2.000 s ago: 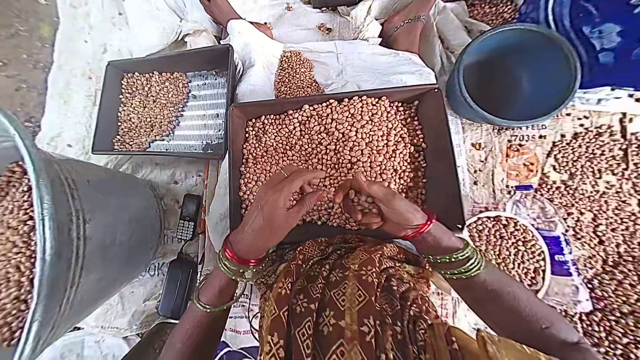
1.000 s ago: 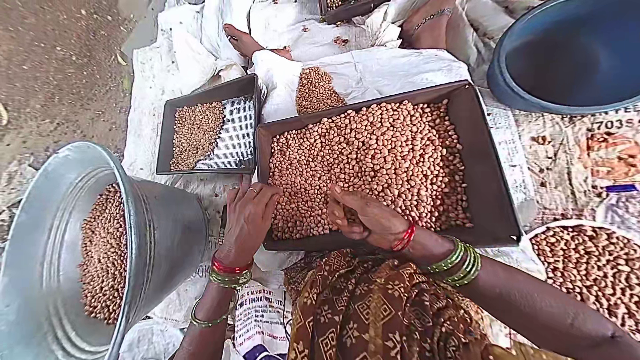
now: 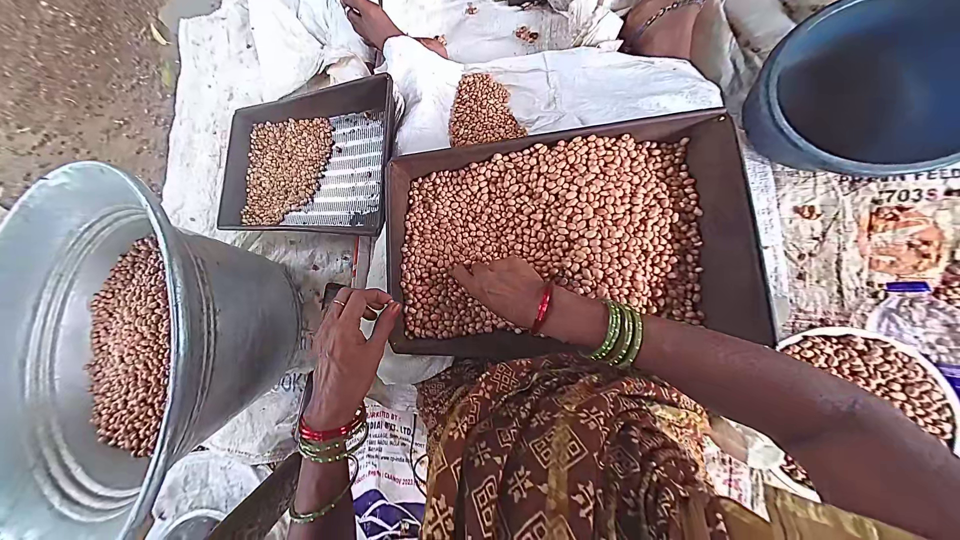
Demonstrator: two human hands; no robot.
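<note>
A large dark rectangular tray point(image 3: 739, 217) lies before me, heaped with pinkish-brown nuts or beans point(image 3: 570, 202). My right hand point(image 3: 506, 289) rests palm-side on the near left of the heap, fingers pointing left; whether it grips any is hidden. My left hand point(image 3: 352, 337) is just outside the tray's lower left corner, thumb and forefinger nearly together, with a small thing that may be a nut between them, too small to tell. Left of the large tray, a smaller dark tray point(image 3: 382, 150) with a slotted base holds paler nuts or beans point(image 3: 289, 169).
At the left a tilted metal bucket point(image 3: 232, 330) holds more of the same. A loose pile point(image 3: 484, 109) lies on white sacking beyond the tray. A blue tub point(image 3: 772, 127) stands upper right, a full white bowl point(image 3: 930, 360) lower right. Another person's foot point(image 3: 371, 22) is at the top.
My left hand has gone from over the heap to outside the tray's left corner. My right hand has moved left across the heap. The view has shifted toward the left.
</note>
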